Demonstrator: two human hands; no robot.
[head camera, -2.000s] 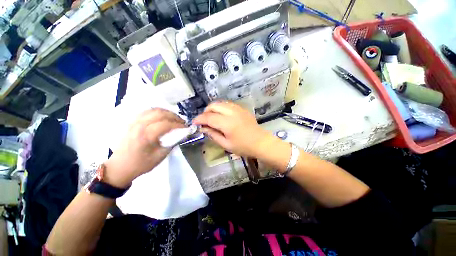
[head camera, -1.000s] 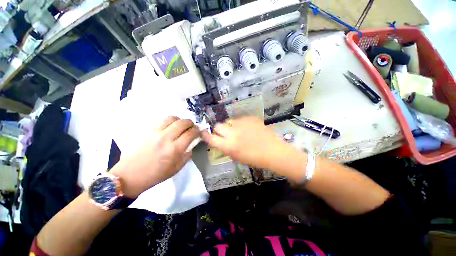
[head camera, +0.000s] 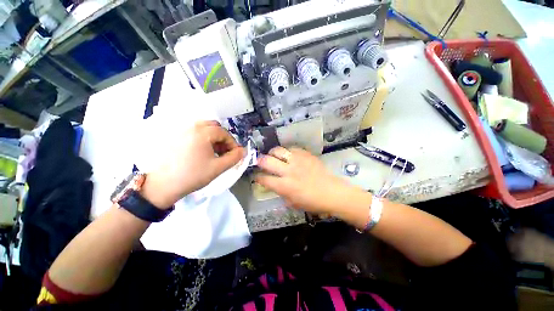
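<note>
The white fabric piece (head camera: 209, 222) hangs in folds from the presser foot area (head camera: 248, 135) over the table's front edge. My left hand (head camera: 197, 157) pinches its upper edge between thumb and finger, just left of the needle area. My right hand (head camera: 297, 179) is at the fabric's edge on the right of the needle area, fingertips on or beside the cloth. The overlock machine (head camera: 322, 79) stands behind my hands. The needle itself is too small to tell.
Black-handled thread snips (head camera: 389, 158) with pale thread and a silvery disc (head camera: 350, 168) lie right of my right hand. Other snips (head camera: 444, 112) lie near the red basket (head camera: 480, 136) of thread cones. A black strip (head camera: 154, 92) lies left; black garments (head camera: 54, 188) are heaped at far left.
The view has shifted, with the machine now further right in the frame. My left hand has turned, with thumb and finger now pinching the fabric edge. More of the fabric shows below my hands.
</note>
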